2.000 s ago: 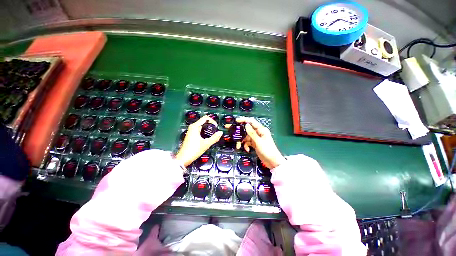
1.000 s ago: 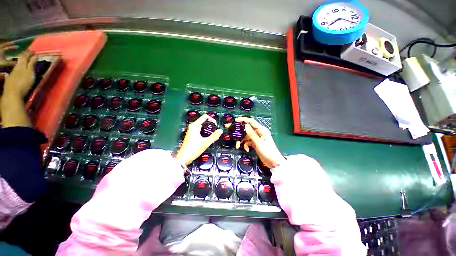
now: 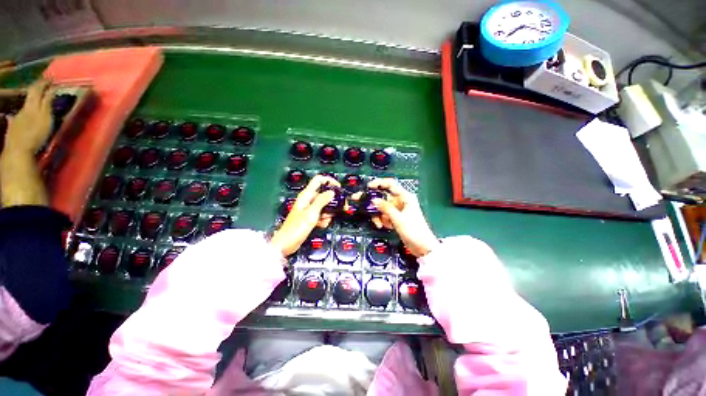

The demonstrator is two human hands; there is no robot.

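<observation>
My left hand (image 3: 307, 216) holds a round black part (image 3: 334, 200) between thumb and fingers. My right hand (image 3: 400, 216) holds another round black part (image 3: 374, 203). Both hands are above the middle of a clear blister tray (image 3: 401, 158) and hide some of its pockets. The tray holds rows of glossy black discs with red glints; two pockets at its upper right corner show patterned floors with no part. A second blister tray (image 3: 252, 141) to the left holds rows of the same black parts.
A neighbour's hand (image 3: 29, 128) rests on a stack at far left, on an orange-red board (image 3: 108, 99). At right lie a black mat with red edge (image 3: 526, 155), a blue-rimmed clock (image 3: 524, 32), a small white box (image 3: 571, 87), white paper (image 3: 617, 162) and a grey-beige device (image 3: 681, 143).
The neighbour's hand has come in over the stack at far left. The parts in my hands have turned and their faces show less. My hands stay in nearly the same place.
</observation>
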